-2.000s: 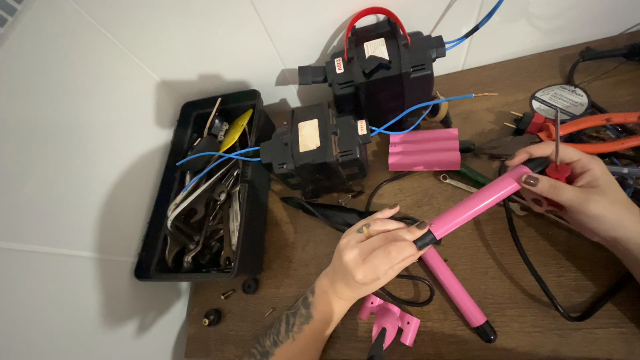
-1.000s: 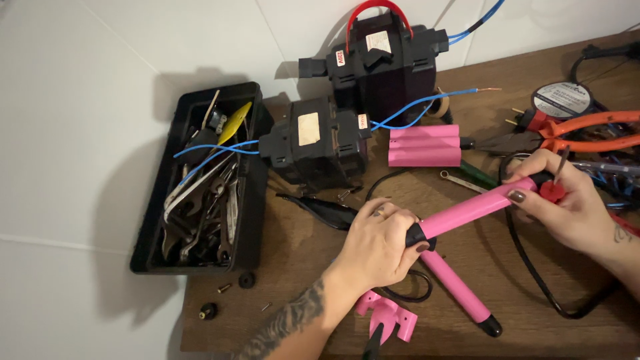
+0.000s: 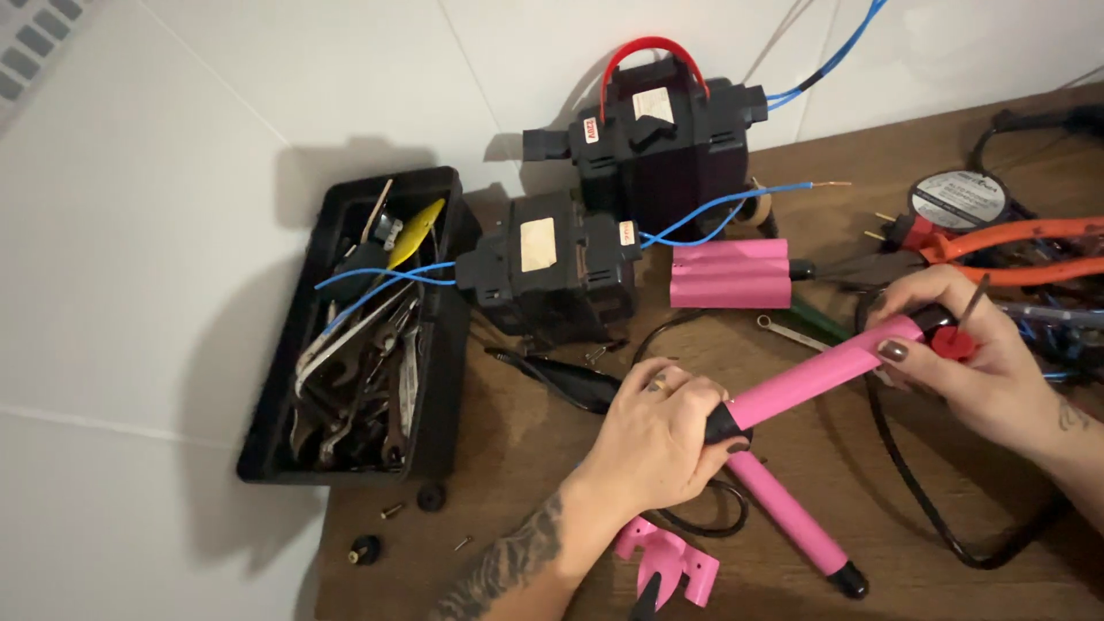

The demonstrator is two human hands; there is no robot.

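A pink tube with black ends [image 3: 811,375] is held at a slant between both hands. My left hand [image 3: 660,440] grips its lower black end. My right hand [image 3: 966,362] holds the upper end, along with a red-handled screwdriver [image 3: 954,343] whose metal shaft points up. Beneath my left hand, a second pink tube with a black tip [image 3: 793,517] lies on the wooden table. A pink bracket-like plastic part [image 3: 668,561] is just below my left forearm's hand end. A pink ribbed plastic part [image 3: 730,274] lies behind the held tube.
Two black transformers [image 3: 552,259] [image 3: 664,147] with blue wires stand at the back. A black tool tray [image 3: 250,448] full of wrenches is at left. Orange-handled pliers [image 3: 1018,241], a solder spool [image 3: 959,200], a combination wrench [image 3: 793,333] and a black cable [image 3: 906,483] lie right. Small screws [image 3: 392,511] lie front left.
My left hand has shifted its hold around the tube's lower black end. The screwdriver's shaft, upright two seconds ago, now leans to the right.
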